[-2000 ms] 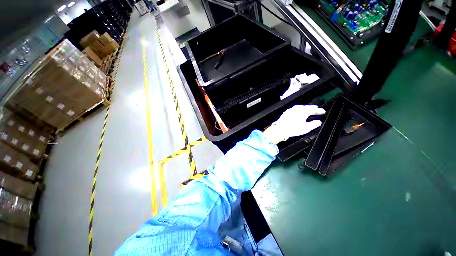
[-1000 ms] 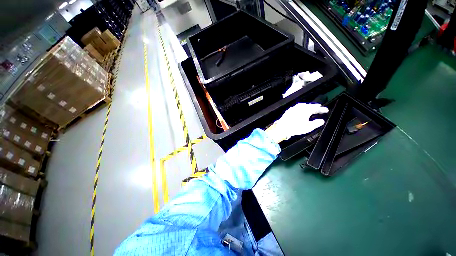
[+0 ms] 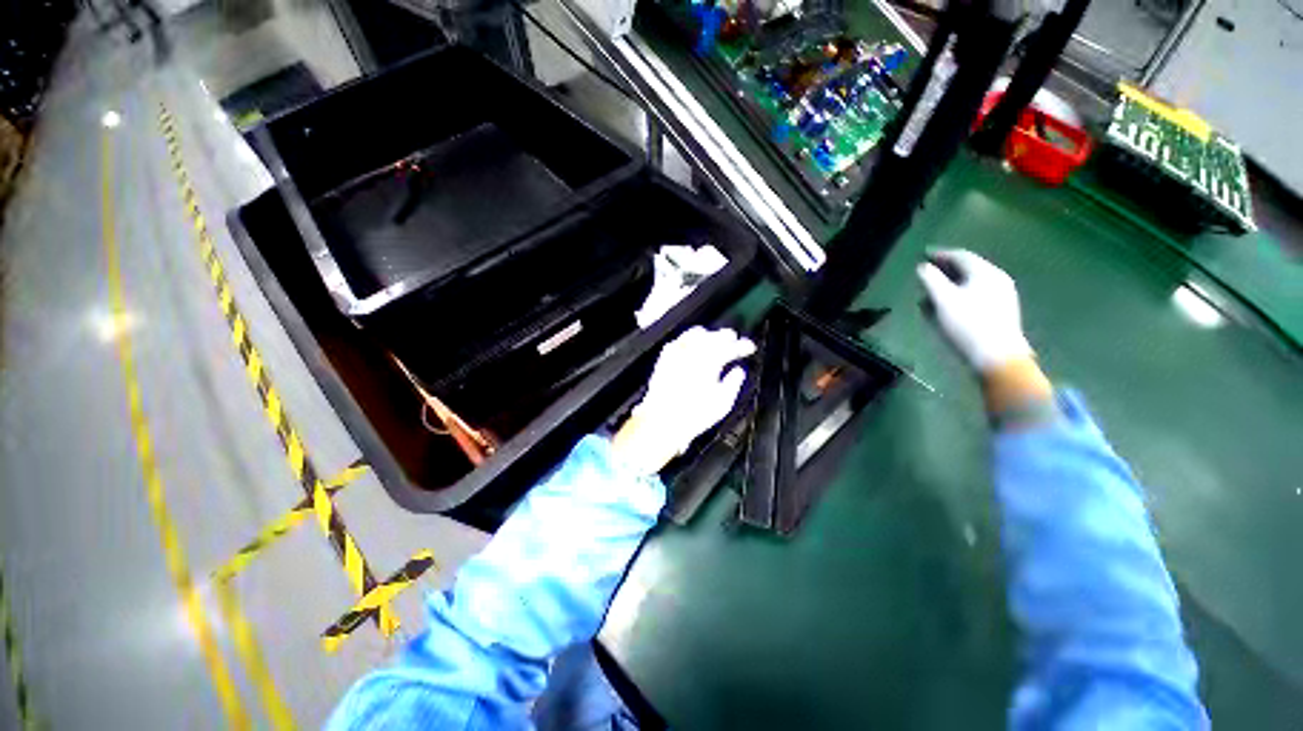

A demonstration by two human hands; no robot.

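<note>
My left hand (image 3: pixel 686 397), in a white glove, is over dark strips (image 3: pixel 703 479) between the large black tote and the small black tray. Its thumb and fingers are slightly apart at the tray's left side; whether they grip a strip is hidden. The small black tray (image 3: pixel 852 443) stands on the green bench, with long black bars (image 3: pixel 769 421) along its left part and a small orange-brown item (image 3: pixel 826 380) inside. My right hand (image 3: pixel 975 307), also gloved, is above the bench right of the tray, fingers loosely curled, with nothing visible in it.
The large black tote (image 3: pixel 415 493) holds an inner black box (image 3: pixel 457 193) and white gloves (image 3: pixel 677 280). A black post (image 3: pixel 915 157) rises behind the tray. Circuit boards (image 3: pixel 843 107), a red bin (image 3: pixel 1040 140) and a green-and-white rack (image 3: pixel 1180 150) are at the back.
The view has swung right. My right hand has come into view over the bench. My left hand stays beside the tray. The red bin shows more fully and the green-and-white rack has come into view.
</note>
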